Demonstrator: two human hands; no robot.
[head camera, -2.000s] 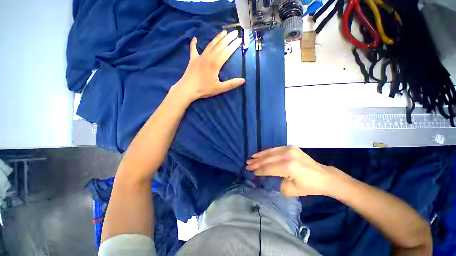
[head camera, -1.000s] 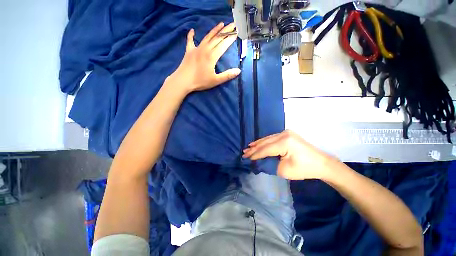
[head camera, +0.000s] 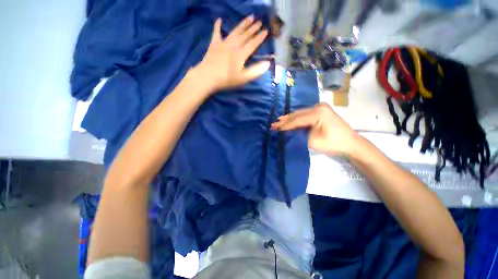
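The blue garment piece (head camera: 218, 141) lies on the white table, bunched at the left, its front end hanging over the table edge. Two narrow black strips (head camera: 265, 161) run along it towards me. My left hand (head camera: 232, 57) rests on the cloth left of the needle area, fingers spread. My right hand (head camera: 322, 128) is on the cloth at the strips, fingertips touching it; it is blurred, and whether it pinches the cloth cannot be told. The presser foot area (head camera: 281, 76) is at the cloth's far end, below the blurred sewing machine head (head camera: 322, 49).
A black strip bundle (head camera: 456, 109) with a red loop (head camera: 386, 82) and a yellow loop (head camera: 419, 71) lies at the right. A tan block (head camera: 341, 98) sits right of the foot. More blue cloth (head camera: 355, 234) is below the table at the right.
My right hand has moved up the strips, closer to the machine. The cloth's front end, formerly under that hand, now hangs free. The cloth near the strips looks more rippled. The camera view has shifted.
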